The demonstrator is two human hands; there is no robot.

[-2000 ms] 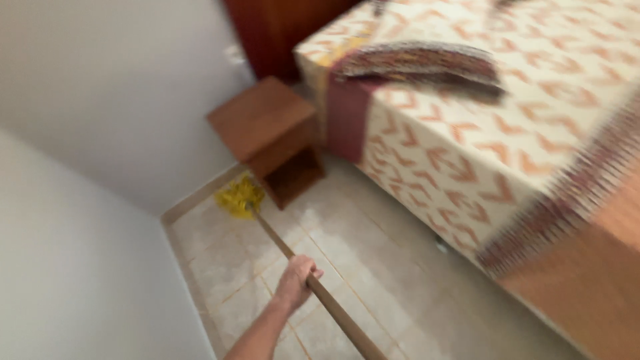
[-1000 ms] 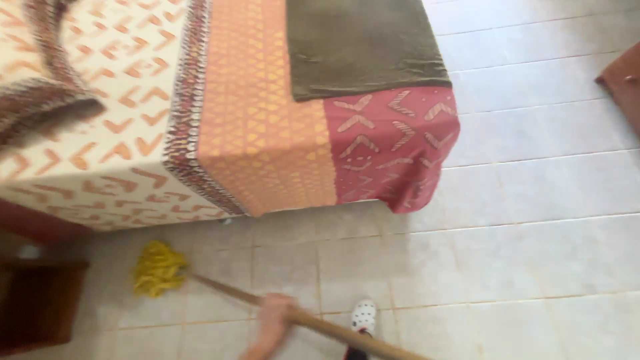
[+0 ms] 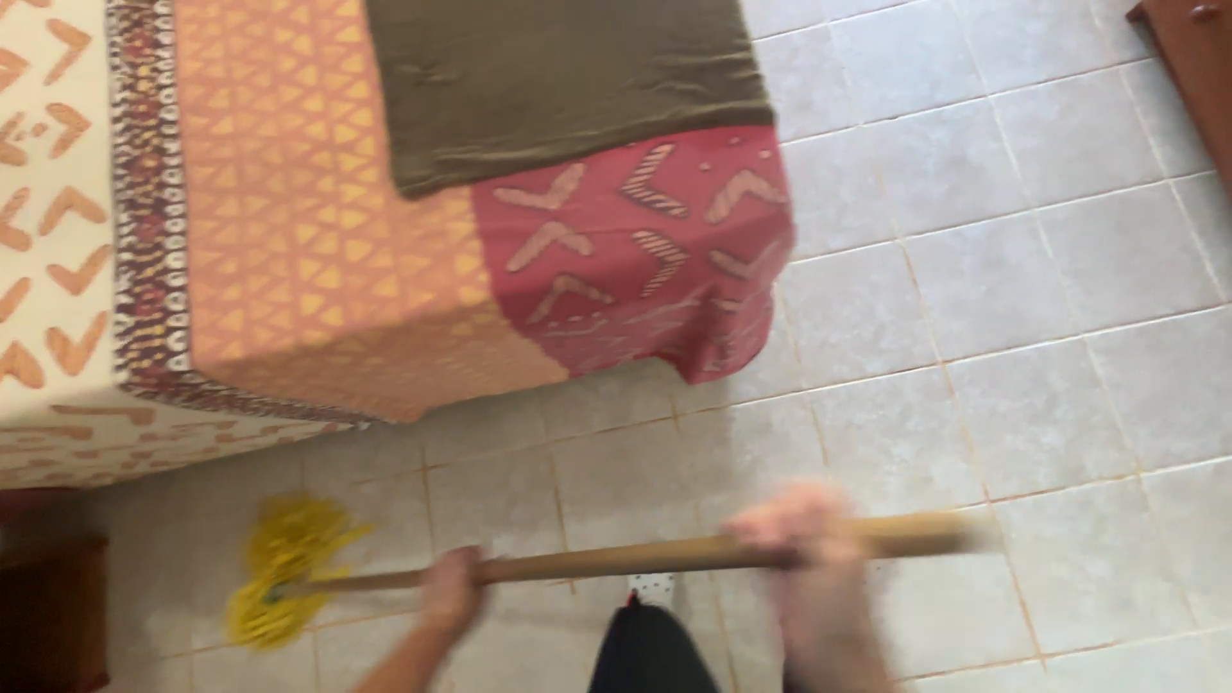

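Observation:
A mop with a yellow head [image 3: 294, 568] lies across the lower part of the head view, its strands spread on the tiled floor at the left. My left hand [image 3: 454, 587] is closed around the wooden mop handle [image 3: 616, 561] nearer the mop head. Farther up, close to the handle's free end, my right hand [image 3: 804, 539] grips it too, blurred by motion. The handle runs almost level from left to right, above my foot in a dotted white shoe [image 3: 653, 585].
A bed with a patterned orange, cream and red bedspread [image 3: 289, 241] and a dark olive cloth [image 3: 568, 77] fills the upper left. A wooden nightstand [image 3: 58, 616] stands at lower left, and reddish wooden furniture [image 3: 1193, 77] at upper right. Pale floor tiles [image 3: 885, 327] extend along the right.
The view has swung from the wall corner to the bed's end. The mop head has left the corner beside the nightstand. My right hand, unseen in the earlier frames, now shows on the handle.

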